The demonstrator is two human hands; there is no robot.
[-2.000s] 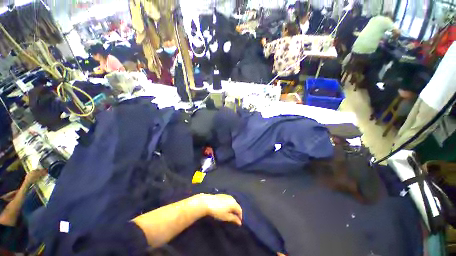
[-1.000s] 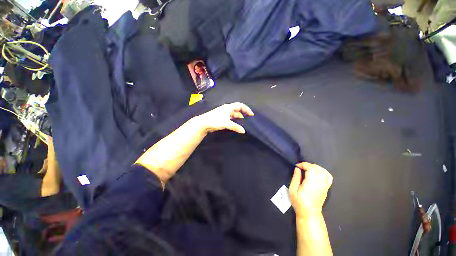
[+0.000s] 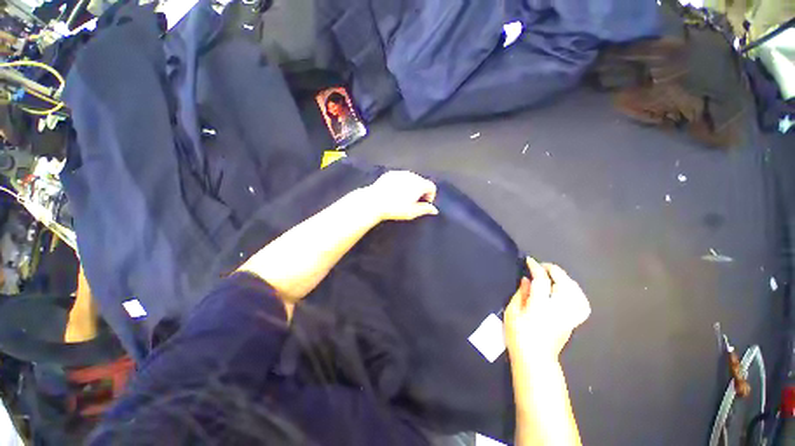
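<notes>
A dark navy garment [image 3: 445, 296] lies on the dark pressing table in front of me, with a white ticket [image 3: 488, 338] on it near its right side. My left hand [image 3: 405, 195] rests at the garment's upper edge with fingers curled; whether cloth is between its fingertips is hard to tell. My right hand [image 3: 546, 307] pinches the narrow folded edge [image 3: 490, 228] at its right end, just above the ticket.
Bluish-navy garments [image 3: 488, 61] are heaped at the far side and more [image 3: 131, 157] at left. A phone-like picture rectangle [image 3: 341, 117] and yellow item [image 3: 332, 158] lie beyond my left hand. A brown-handled tool [image 3: 738, 375] is at right, brown cloth [image 3: 671, 91] far right. Another person's arm [image 3: 82, 309] shows at left.
The view has tilted down to the table. My right hand has come into view pinching the edge. Over the last second, my left hand's fingers have curled in and the garment's upper edge lies flatter.
</notes>
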